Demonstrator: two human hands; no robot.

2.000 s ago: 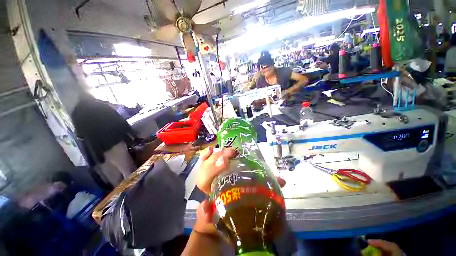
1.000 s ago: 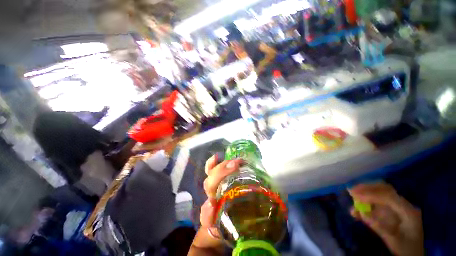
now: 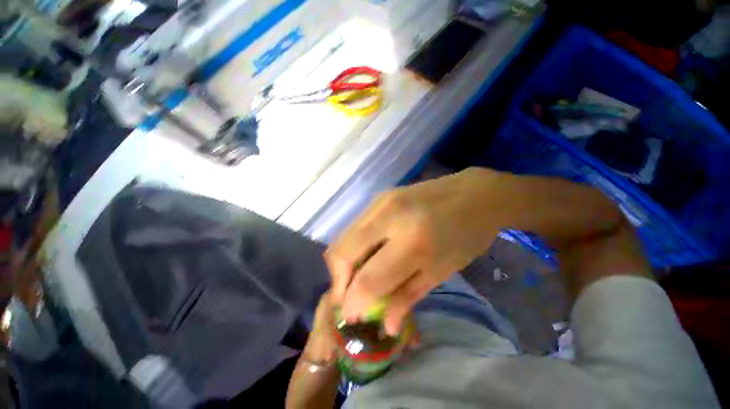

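Observation:
The drink bottle (image 3: 370, 351) stands in front of my lap, seen from above, with its red label band and green lower part showing. My left hand (image 3: 322, 335) is around its left side, mostly hidden behind the bottle and my right hand. My right hand (image 3: 408, 248) is over the bottle's top, its fingers closed around the yellow-green cap (image 3: 372, 312). Whether the cap sits fully on the neck is hidden. A dark grey garment panel (image 3: 192, 287) with a short slit lies on the table's left part and hangs towards my lap.
The white JACK sewing machine (image 3: 240, 48) is at the upper left. Red-and-yellow-handled scissors (image 3: 354, 91) lie on the table (image 3: 300, 160), with a dark phone (image 3: 447, 49) to their right. A blue crate (image 3: 552, 72) holding scraps stands at the right.
My view has turned down and right. My right hand, earlier apart with the yellow-green cap, is now at the bottle's top. The bottle, earlier tilted with its neck towards me, now sits lower, by my lap.

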